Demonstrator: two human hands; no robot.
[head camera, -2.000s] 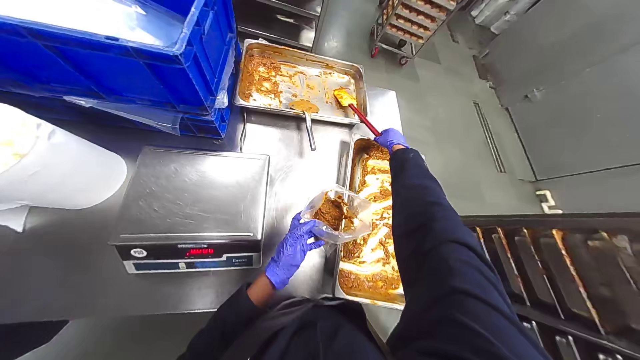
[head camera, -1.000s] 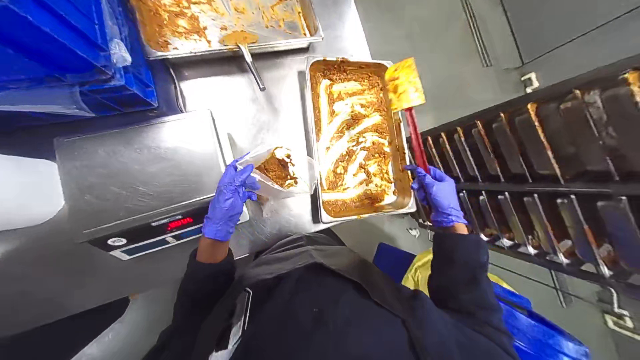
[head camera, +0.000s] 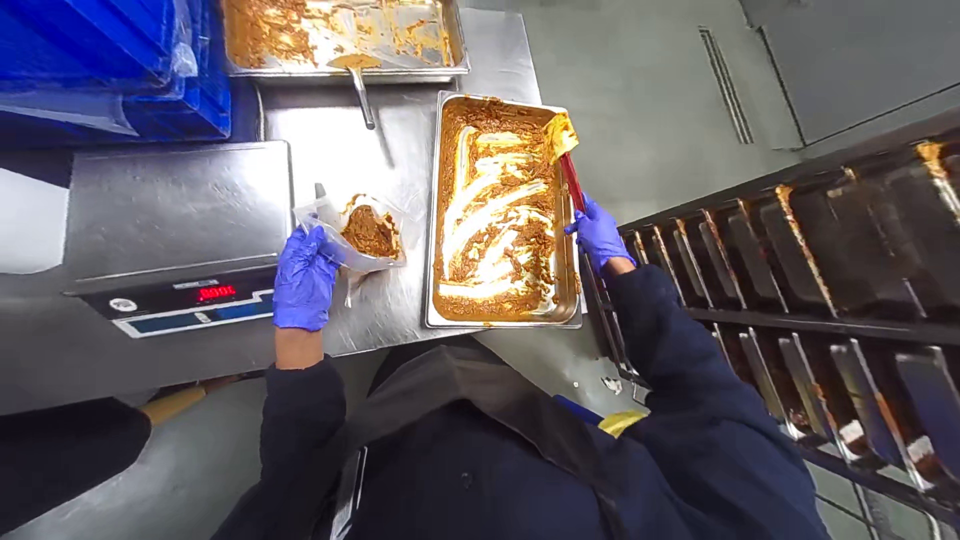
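Gloved in purple, my left hand (head camera: 306, 276) grips the edge of a clear plastic bag (head camera: 341, 251) holding brown paste (head camera: 371, 231), between the scale and a deep steel pan. My right hand (head camera: 600, 231), also gloved, holds the red handle of a spatula (head camera: 572, 180) at the pan's right side. The spatula's paste-coated blade is at the upper right corner of the steel pan (head camera: 433, 217). Brown paste is smeared over that pan's floor and walls. A digital scale (head camera: 180, 202) with a lit red display stands left of my left hand.
A second smeared steel pan (head camera: 345, 73) lies at the back, with a metal-handled utensil (head camera: 364, 101) over its rim. Blue plastic crates (head camera: 176, 112) stand at the back left. On the right is a dark rack of trays (head camera: 810, 319). Part of another person (head camera: 67, 450) shows at lower left.
My right hand and the spatula were over the pan's far end two seconds ago and are now at its right side. My left hand still holds the bag. The view has shifted.
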